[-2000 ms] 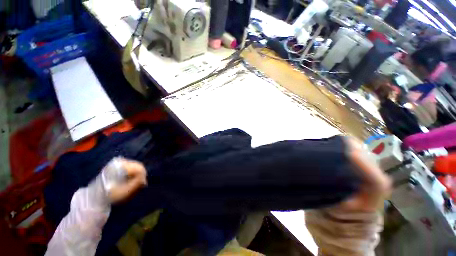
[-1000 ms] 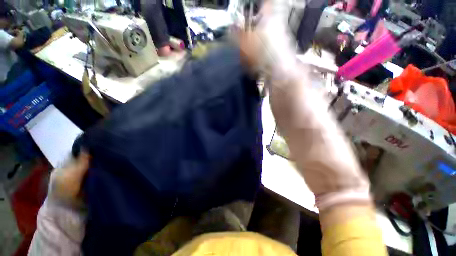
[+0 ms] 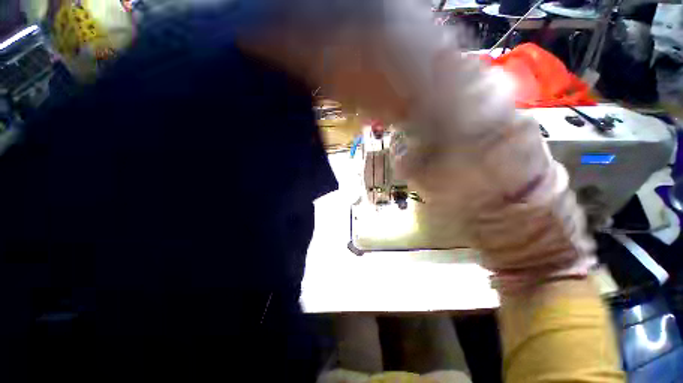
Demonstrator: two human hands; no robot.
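Note:
A large navy to black garment piece hangs raised close before me and fills the left half of the view. My right hand is blurred at the cloth's upper right edge and holds it up. Its pale pink sleeve cover crosses in front of the sewing machine. My left hand is not visible; the cloth covers that side. The white sewing machine, with a small blue display, stands at the right. Its needle area shows above the lit machine bed, partly beside my forearm.
The white table runs below the machine bed to its front edge. An orange-red plastic bag lies behind the machine. A blue plastic crate is at the lower right. A yellow patterned item is at the upper left.
The cloth has been lifted higher and nearer and now covers the left side. My view has turned right toward the machine. My left hand has gone out of sight.

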